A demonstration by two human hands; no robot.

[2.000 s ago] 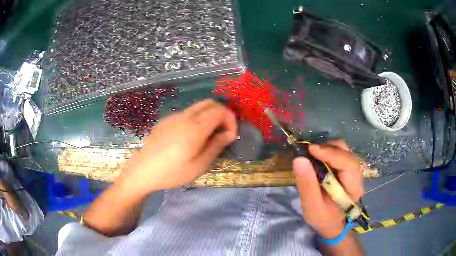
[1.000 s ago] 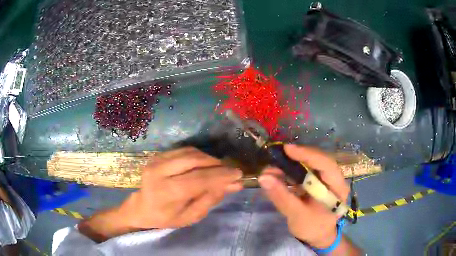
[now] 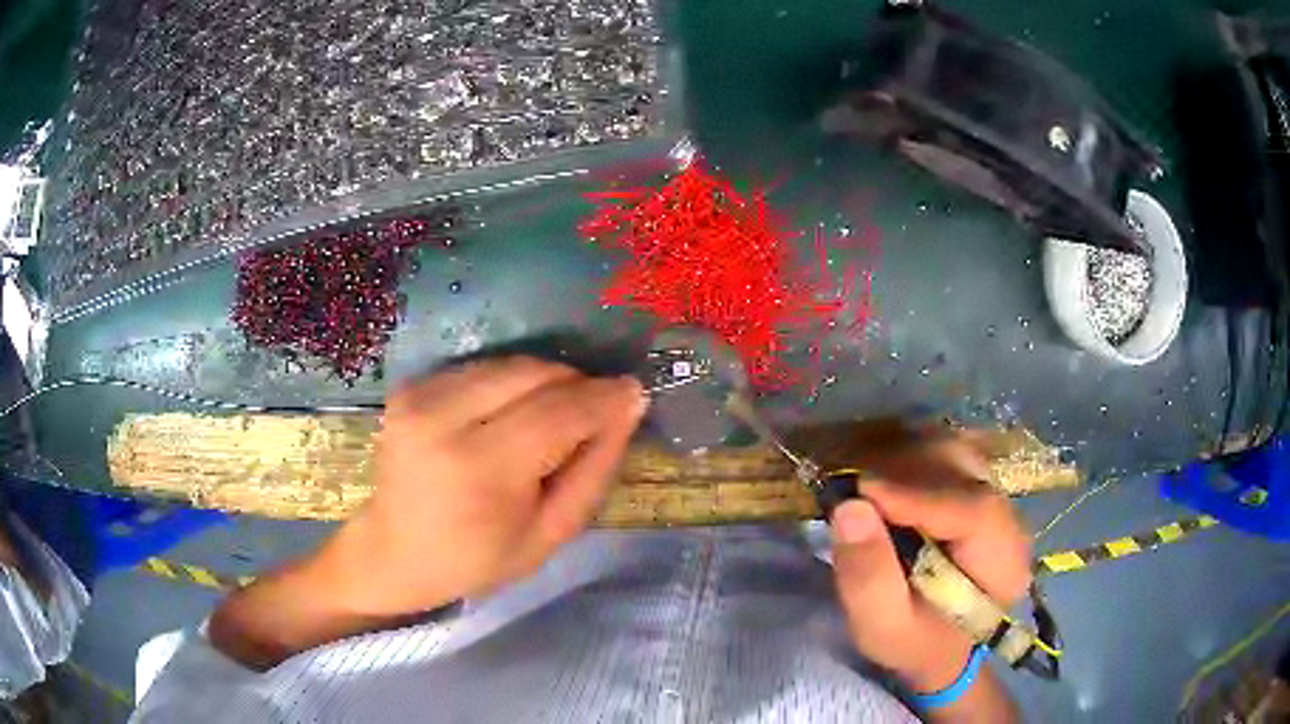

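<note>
My right hand [image 3: 927, 566] holds the soldering iron [image 3: 951, 587] like a pen, its metal tip pointing up and left towards a dark grey round block [image 3: 693, 410]. A small shiny part [image 3: 682, 369] shows on top of the block; the tip is apart from it. My left hand [image 3: 488, 474] is just left of the block, thumb and fingertips pinched together. A thin strand [image 3: 212, 403] runs in from the left to this hand; what the fingertips hold is too small to tell. Red wires [image 3: 700, 262] lie in a loose pile behind the block.
A clear tray [image 3: 382, 127] of small silvery parts is at the back left, with maroon grains [image 3: 323, 294] before it. A black boxy frame [image 3: 1004, 127] stands by a white bowl [image 3: 1167, 283] of silvery grains at right. A wooden strip [image 3: 241, 460] runs along the front edge.
Since one second ago, my hands have moved apart. The iron has swung back to the right of the block, and my left hand has risen a little, uncovering the small shiny part.
</note>
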